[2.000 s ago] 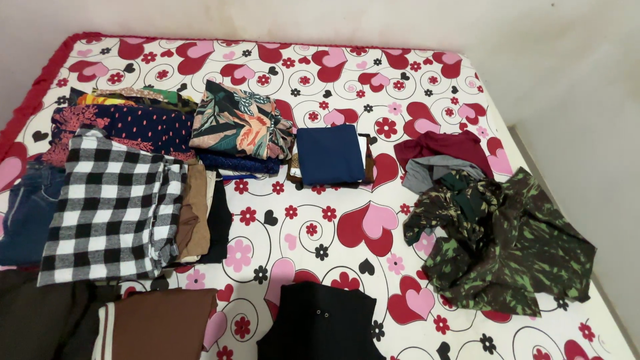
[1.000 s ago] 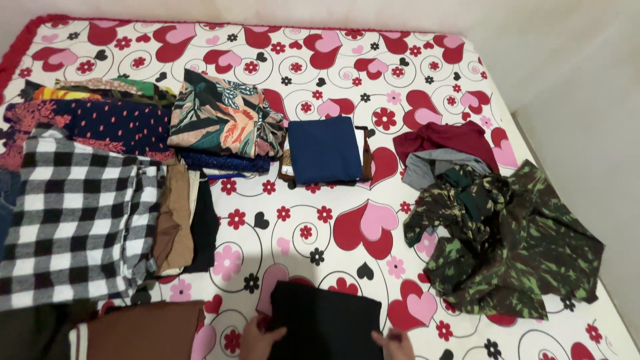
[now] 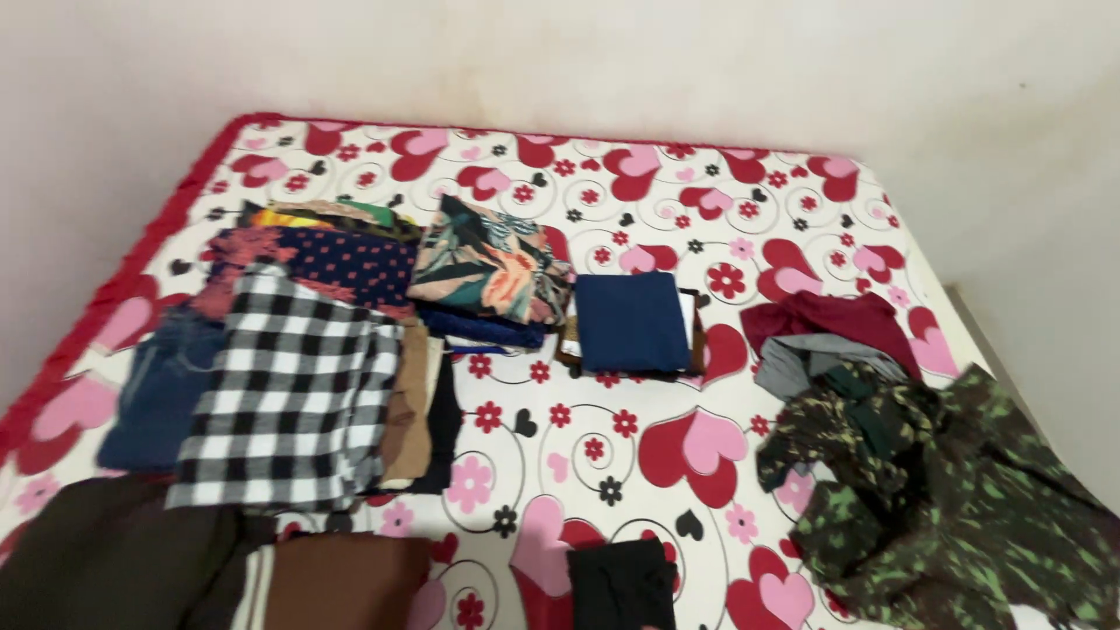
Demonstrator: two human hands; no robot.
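Note:
A black garment [image 3: 623,582], folded into a narrow bundle, lies at the bottom edge of the head view. Only a sliver of a fingertip, apparently of my right hand [image 3: 649,627], shows against its lower part; whether it grips the cloth is hidden. My left hand is out of view. Left of the bundle lies a folded brown garment [image 3: 346,582] with white stripes along one side. Beyond the bundle, a folded navy cloth [image 3: 632,322] tops a small stack.
Black-and-white checked cloth [image 3: 293,394], blue denim [image 3: 166,385], tan cloth [image 3: 407,411] and a leaf-print garment [image 3: 490,262] are piled at left. Crumpled camouflage clothing [image 3: 980,507], grey cloth [image 3: 818,354] and maroon cloth [image 3: 831,319] lie at right. Walls border the heart-print bedsheet [image 3: 595,446].
The black garment, spread out at first and then a wider folded piece between both hands, is now a narrower bundle. My hands have moved almost entirely out of view.

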